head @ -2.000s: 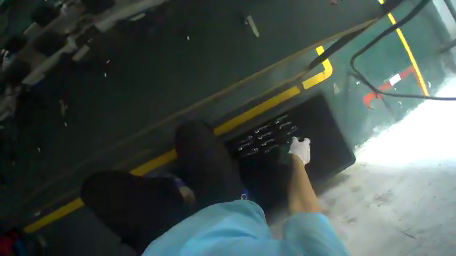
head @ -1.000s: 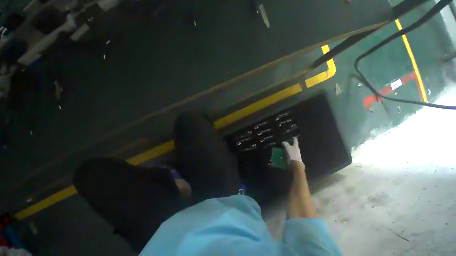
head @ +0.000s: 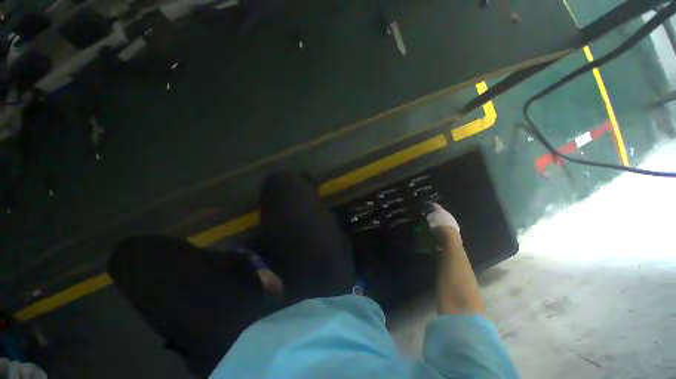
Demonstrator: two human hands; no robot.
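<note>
The large black tray (head: 485, 200) lies on the floor right of my knees, with several rows of small shiny items in its left half. My right hand (head: 444, 219), in a white glove, is over the tray beside these rows. A green circuit board (head: 427, 238) shows dark and blurred just left of and below the glove; it appears held at the hand, but the finger contact is hidden. At the bottom left corner a pale knit glove, seemingly my left hand (head: 21, 369), is cut off by the picture's edge; its fingers cannot be made out.
A dark green shelf surface (head: 244, 96) with a pale front edge crosses above my knees. Dark blocks and pale strips (head: 133, 49) stand at its upper left. A black cable (head: 530, 104) loops at the right. Yellow lines (head: 385, 163) mark the green floor.
The green board and my right hand have shifted slightly right since a second ago, and the board looks darker. More of the pale glove shows at the bottom left than two seconds ago.
</note>
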